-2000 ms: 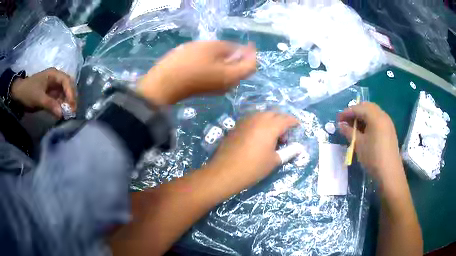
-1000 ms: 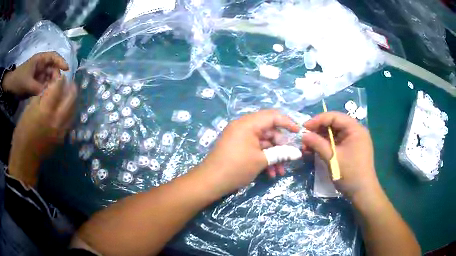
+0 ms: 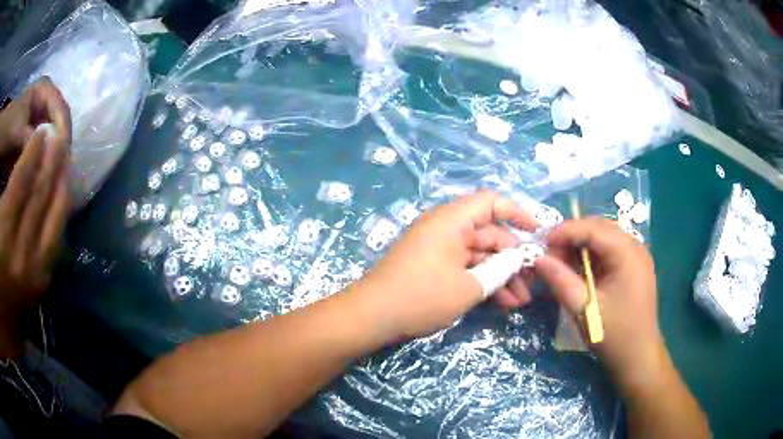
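My left hand (image 3: 459, 257), with a white wrap on its thumb, pinches a small white holed part (image 3: 531, 250) between thumb and fingers. My right hand (image 3: 605, 270) meets it there, its fingertips at the part. A yellow stick (image 3: 591, 300) lies in my right hand, its flatter end pointing down. Whether my right fingertips hold a disc cannot be told. A pale card (image 3: 570, 333) shows partly beneath my right hand. Many small holed parts (image 3: 239, 274) lie loose on the clear plastic sheet (image 3: 481, 377) to the left.
An open bag of white pieces (image 3: 592, 77) lies at the top right. A narrow box heaped with white pieces (image 3: 735, 261) stands at the far right. White discs (image 3: 625, 200) lie near my right hand. Another person's hands (image 3: 34, 197) are at the left edge, by a milky bag (image 3: 107, 94).
My hands, apart two seconds ago, are now together at the part. The neighbour's arm that reached across has drawn back to the left edge.
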